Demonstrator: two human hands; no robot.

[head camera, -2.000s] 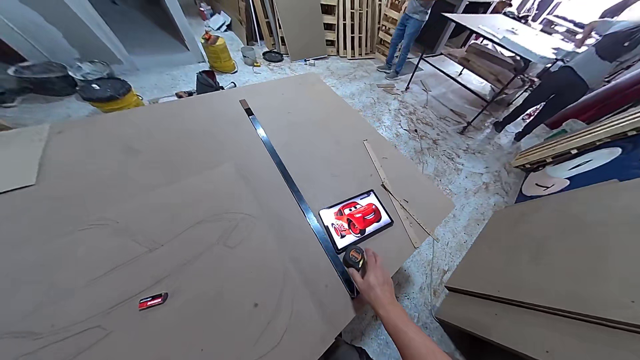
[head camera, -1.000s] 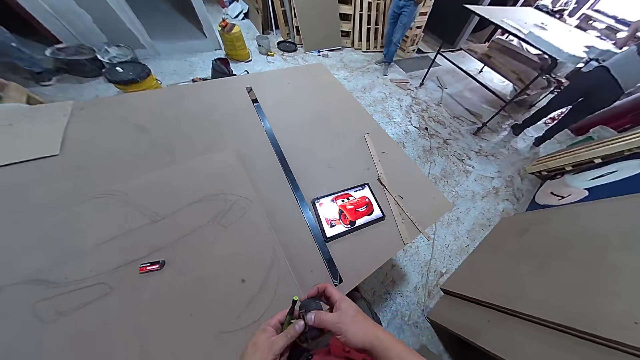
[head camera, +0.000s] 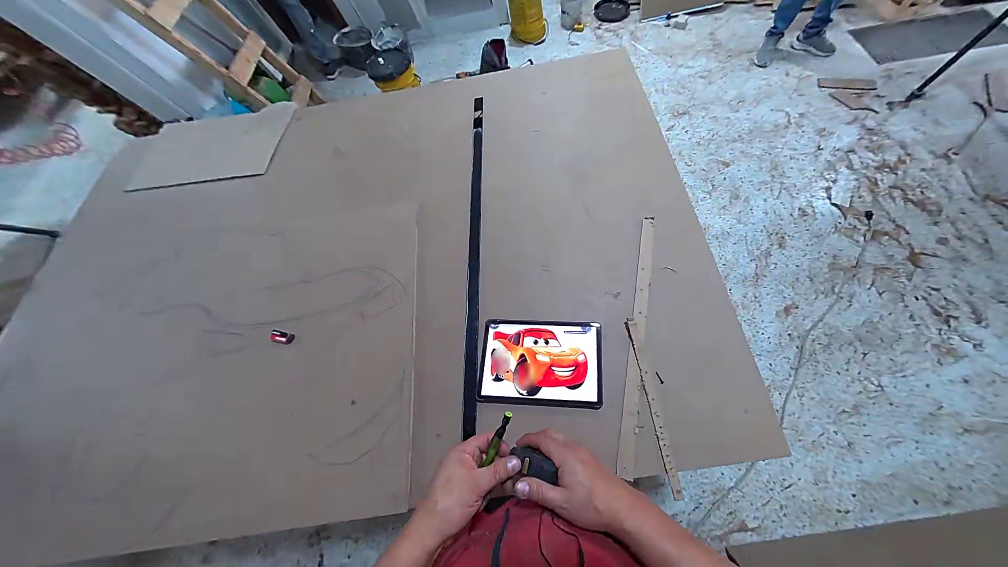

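Observation:
My left hand is closed on a slim green and black marker, held upright at the table's near edge. Beside it, my right hand grips a dark tape measure, with the left fingertips close to it. Just beyond the hands lies a tablet showing a red cartoon car. A long dark metal straightedge runs away from me along the tablet's left side. Faint curved pencil lines mark the board on the left, where a small red and black object rests.
Thin wood strips lie crossed to the tablet's right on the large fibreboard sheet. A smaller panel is at the far left. Beyond are buckets, a wooden ladder-like frame and a person's legs. Scraps litter the floor.
Two seconds ago my right hand held the tape measure beside the tablet; it has since drawn back to the table's near edge, where the left hand came into view. The view has turned left.

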